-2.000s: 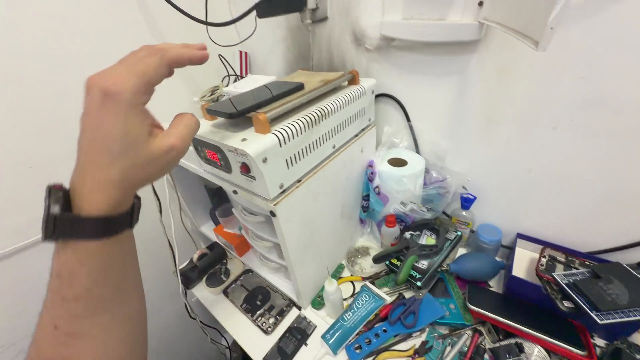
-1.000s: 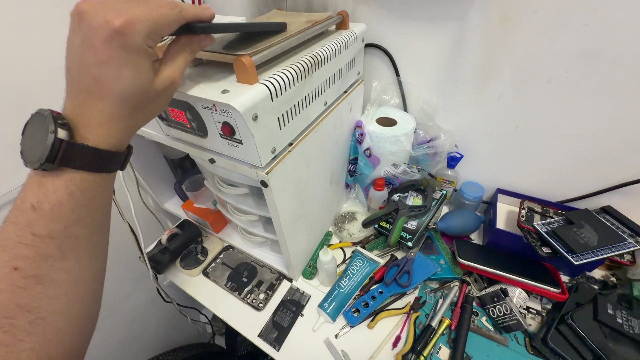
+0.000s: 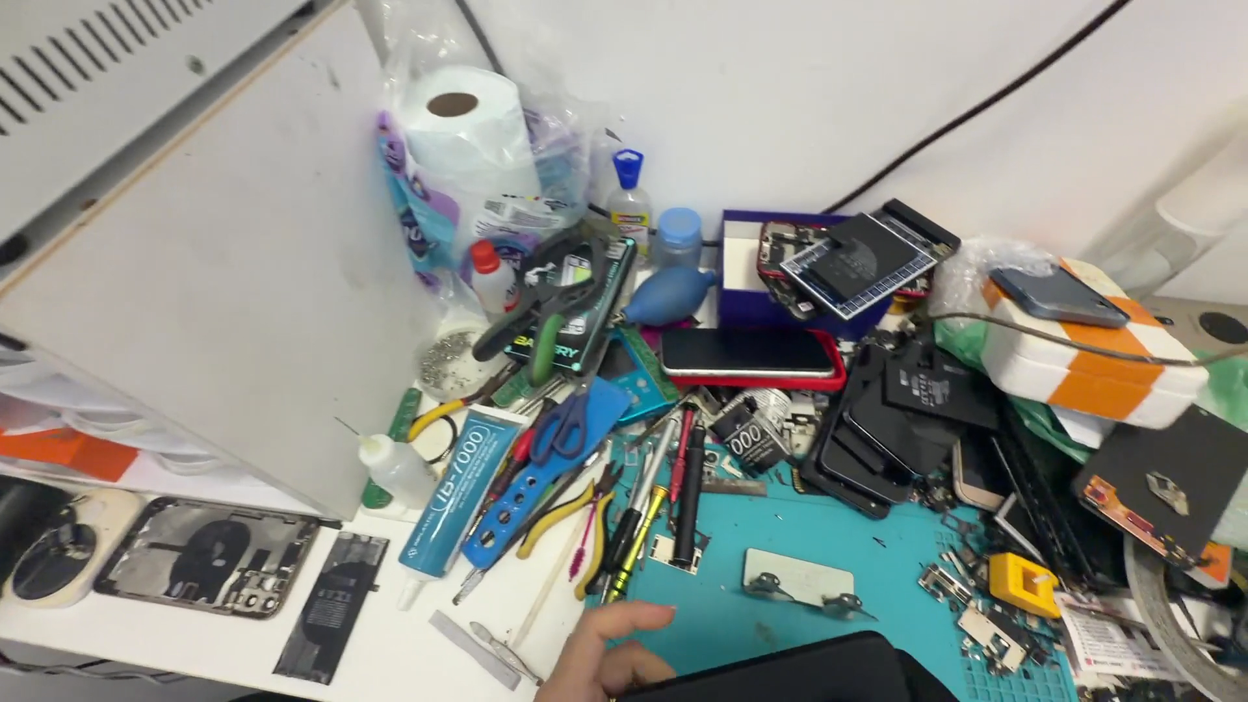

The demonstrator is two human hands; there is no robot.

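At the bottom edge, a hand (image 3: 609, 655), seemingly my left, is at the left end of a dark phone (image 3: 780, 673), thumb and fingers around it. The phone is cut off by the frame, above the front of a teal work mat (image 3: 712, 624). Just past it on the mat lies a small metal plate holder with two clamps (image 3: 799, 582). To the hand's left are metal spudgers (image 3: 475, 651), and above it screwdrivers (image 3: 689, 487) and yellow-handled pliers (image 3: 570, 512). My right hand is not seen.
A white cabinet (image 3: 224, 263) rises at left, with an opened phone housing (image 3: 208, 556) and a phone battery (image 3: 333, 606) beside it. A glue tube (image 3: 463, 497), blue scissors (image 3: 561, 429), a paper roll (image 3: 473, 127), a red-cased phone (image 3: 751, 353) and stacked phone parts (image 3: 877, 429) crowd the bench.
The view has swung right and down from the white heating machine to the bench. The phone, on the machine's top two seconds ago and in my hand one second ago, is now over the mat.
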